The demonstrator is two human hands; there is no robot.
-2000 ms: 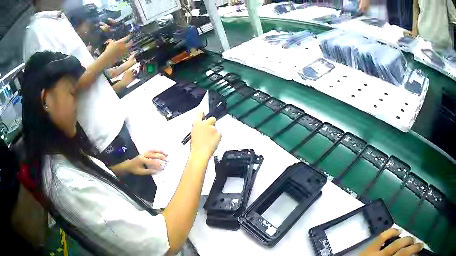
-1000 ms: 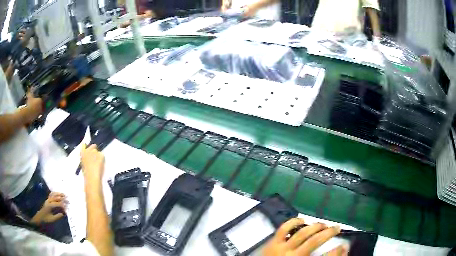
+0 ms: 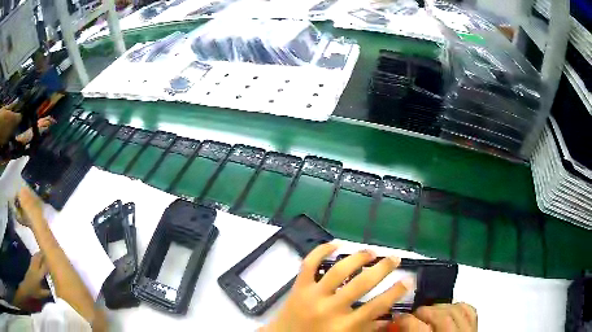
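Observation:
A black middle frame (image 3: 436,282) lies crosswise in front of me, its window opening partly covered by my hands. My left hand (image 3: 324,292) reaches over it with spread fingers and holds it down. My right hand (image 3: 444,319) is cut off by the bottom edge, its fingers curled at the frame's near edge; whether it pinches anything is hidden. A small red spot shows between the hands. Another single frame (image 3: 259,301) lies tilted just left of my left hand.
A stack of frames (image 3: 201,227) and a second pile (image 3: 120,285) stand left on the white bench. A neighbour's arm (image 3: 55,259) holds paper at far left. Frames line the green conveyor (image 3: 402,227) beyond. Blister trays (image 3: 558,175) rise at right; a perforated white board (image 3: 259,91) lies across the belt.
The view has swung right, so the neighbour has slid left. The frame under my left hand now shows with its solid end, and my right hand has come into view.

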